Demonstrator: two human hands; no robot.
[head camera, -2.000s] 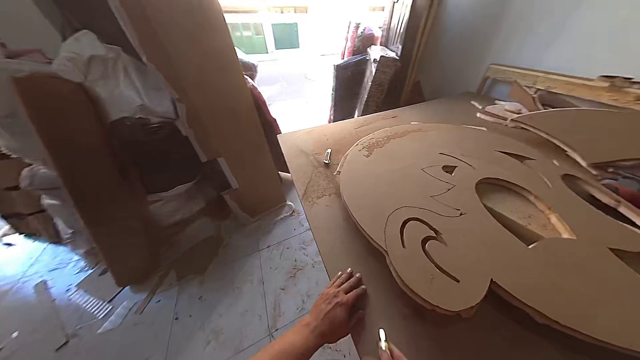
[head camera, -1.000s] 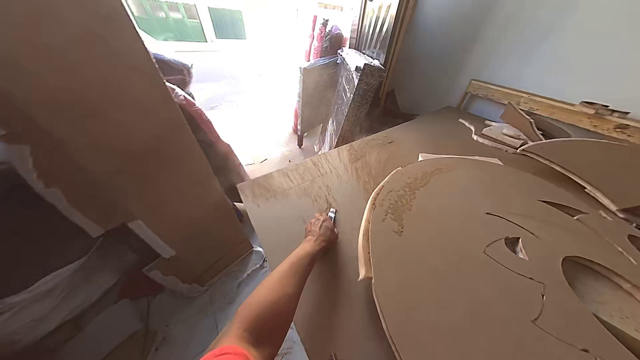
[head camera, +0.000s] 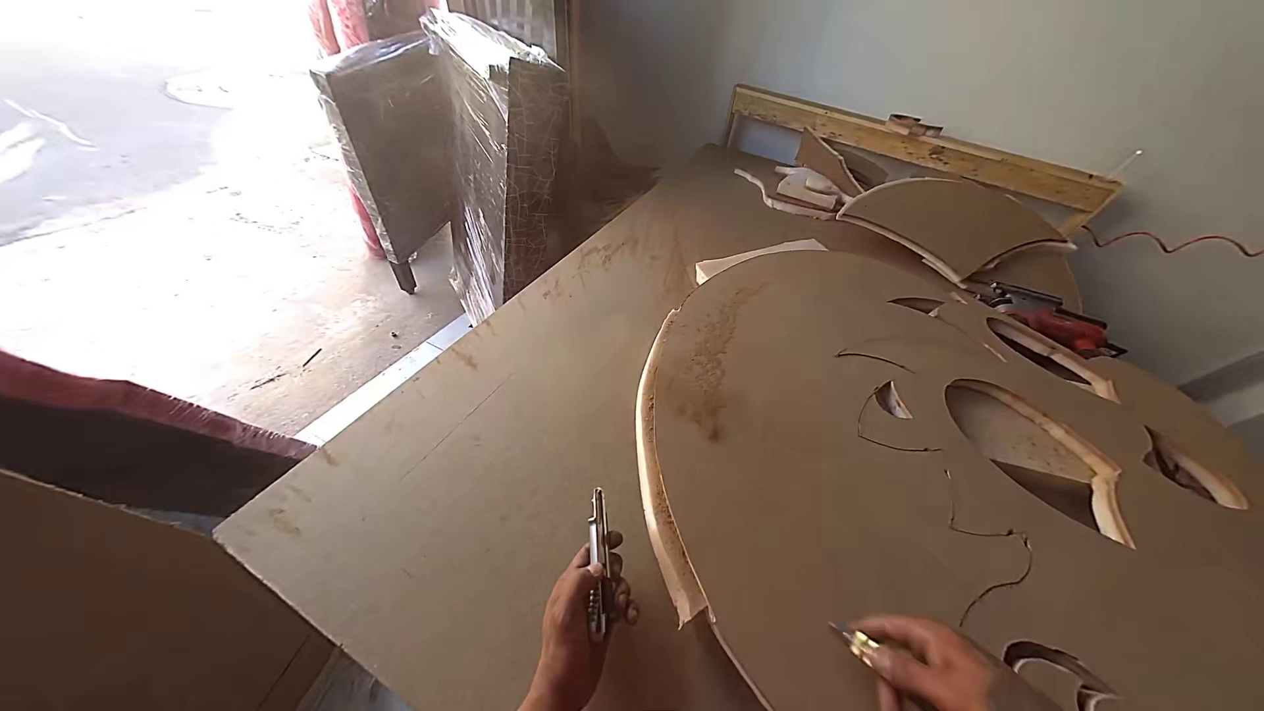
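My left hand (head camera: 583, 612) grips a metal utility knife (head camera: 598, 563) upright, above the brown board table at the lower middle. At the lower right my right hand (head camera: 923, 662) holds a small pointed tool with a brass-coloured part (head camera: 861, 645); its exact kind is unclear. Beneath that hand lies a large rounded cut-out panel (head camera: 790, 444) with eye-like openings and curved cut lines. A loose curved strip (head camera: 652, 474) runs along the panel's left edge, and brown dust lies on the panel's upper left.
A red power tool (head camera: 1066, 328) rests among the cut pieces at the right. Behind it are a fan-shaped board (head camera: 953, 222) and a wooden frame (head camera: 928, 148) against the wall. Plastic-wrapped furniture (head camera: 484, 158) stands beyond the table's far left edge, by the bright doorway.
My left hand reached to the small metal tool on the table, took hold of it and now holds it up. My right hand has come back into view. The view has shifted.
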